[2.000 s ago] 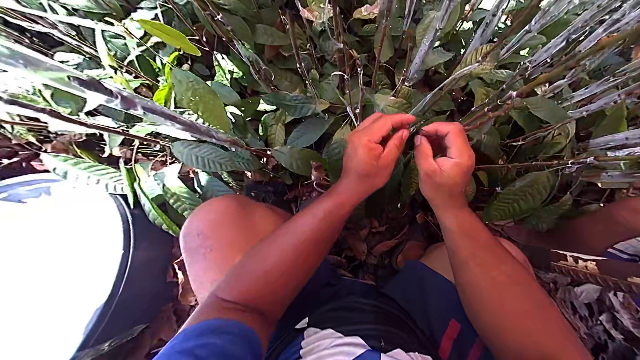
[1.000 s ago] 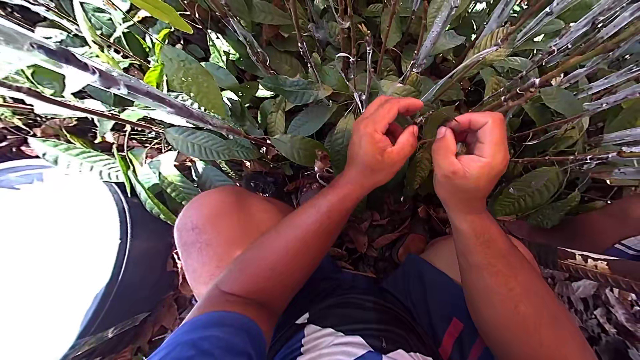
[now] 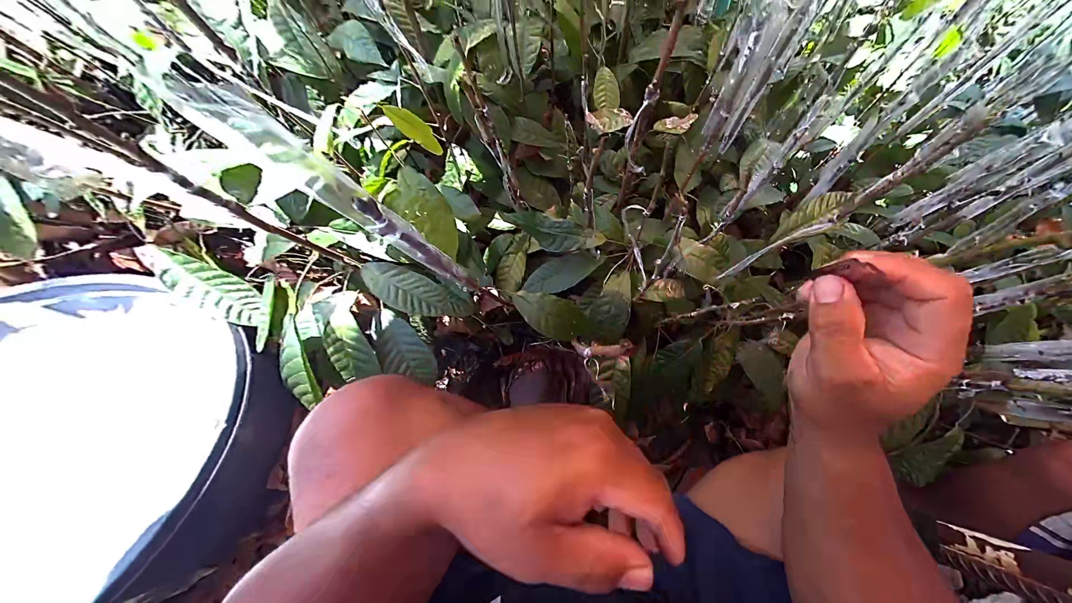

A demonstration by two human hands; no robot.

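Observation:
My right hand is raised at the right, with a small dark object, perhaps a blade or a bit of plant, pinched between thumb and forefinger. Low in the middle, in front of my lap, hangs my left hand, fingers loosely curved and apart, with nothing visible in it. Beyond both hands stand thin woody stems with green leaves. Several stems bear pale, clear plastic-like wrapping. A thin stem passes just left of my right fingertips.
A large dark-rimmed round container, its inside glaring white, stands at the left beside my knee. Dry leaves cover the ground. At the lower right edge, part of another leg shows near a brown dried frond.
My left hand has come away from the stems and down toward my lap, apart from my right hand. My right hand has moved to the right. The view has shifted somewhat.

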